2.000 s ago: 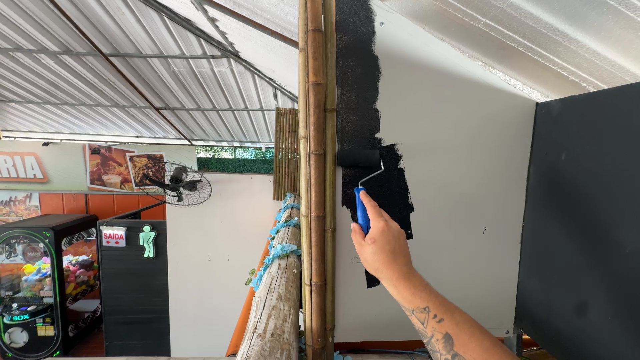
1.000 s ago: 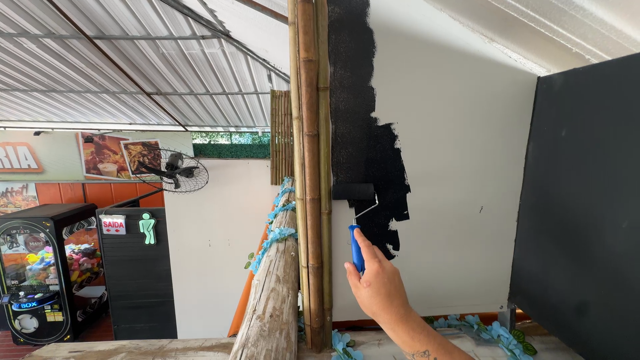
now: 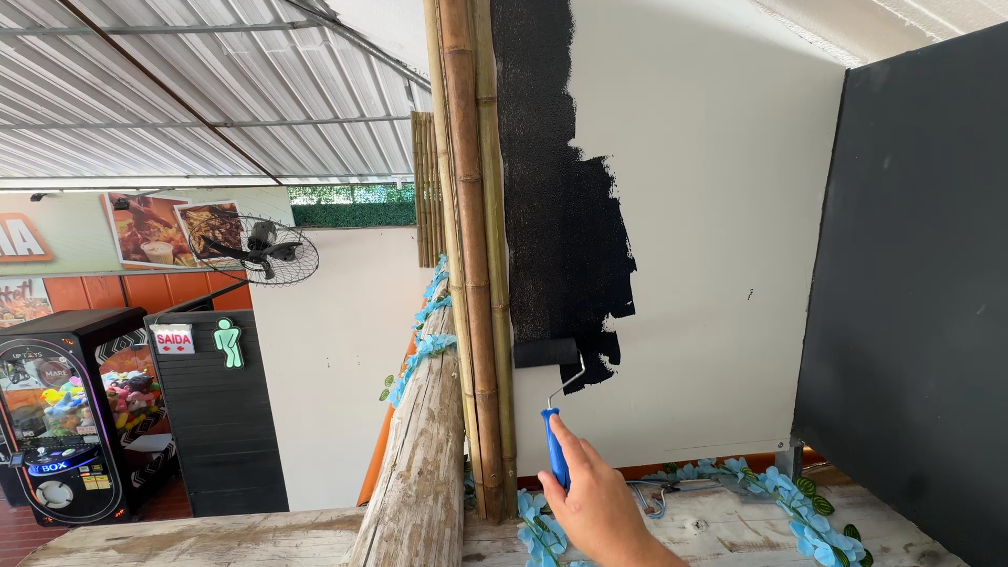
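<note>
My right hand (image 3: 587, 492) grips the blue plastic handle of a paint roller (image 3: 545, 353), its thumb and fingers around the grip. The black roller sleeve lies level against the white wall panel (image 3: 709, 236), beside the bamboo poles. Above it, a ragged-edged band of black paint (image 3: 559, 236) runs up along the poles to the top of the view. Some of this paint looks glossy and wet, other parts thinner and speckled. My left hand is out of view.
Vertical bamboo poles (image 3: 472, 236) border the panel on the left. A weathered log (image 3: 417, 465) with blue artificial flowers (image 3: 429, 344) leans there. Below runs a wooden beam (image 3: 701, 528) with a flower garland and a cable. A dark panel (image 3: 906, 291) stands right; a wall fan (image 3: 264, 250) and claw machine (image 3: 71, 409) are farther left.
My right hand and the roller have moved down the wall along the poles. Black paint now covers more of the panel beside the poles. The view has tilted down, showing more of the beam.
</note>
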